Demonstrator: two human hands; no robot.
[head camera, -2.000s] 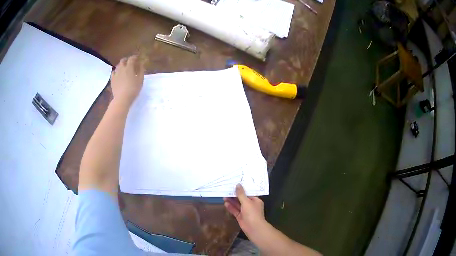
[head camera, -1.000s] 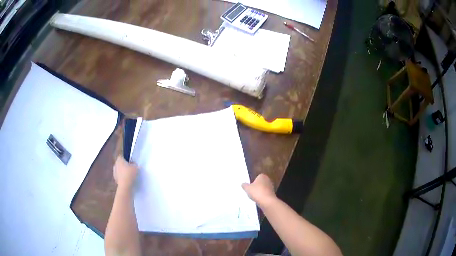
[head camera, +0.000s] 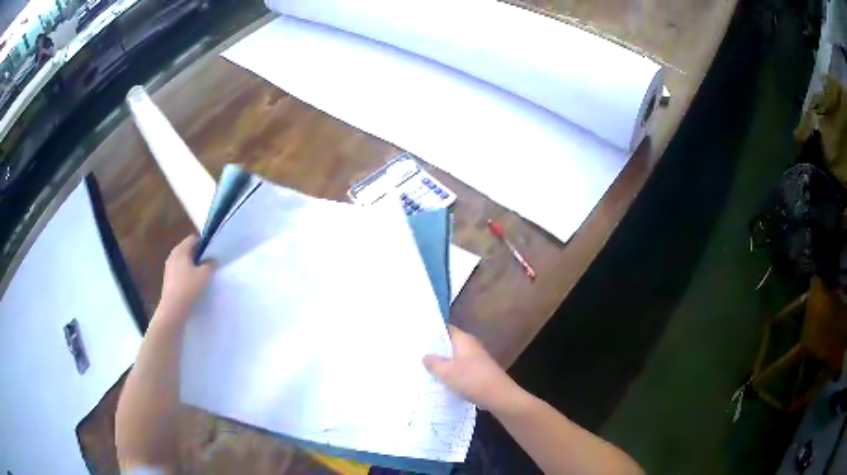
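The cut bundle (head camera: 316, 315), blue-teal fabric under a white paper top, is held up above the table by both hands. My left hand (head camera: 186, 276) grips its left edge, where the fabric corner curls up. My right hand (head camera: 464, 366) grips its right edge, with the thumb on the paper. A teal flap of fabric shows at its upper right corner. The yellow cutter (head camera: 342, 465) shows only as a strip below the bundle's lower edge; the rest is hidden.
A large white paper roll (head camera: 520, 65) lies at the back. A calculator (head camera: 409, 186), a red and white pen (head camera: 513, 250) and a narrow white tube (head camera: 172, 153) lie nearer. The main lay (head camera: 56, 269) with a metal clip (head camera: 76, 346) is at left. Green floor lies right of the table (head camera: 306, 139).
The bundle has been lifted off the table by both hands and now covers part of the tube and calculator. The view has shifted, showing the big roll at the back.
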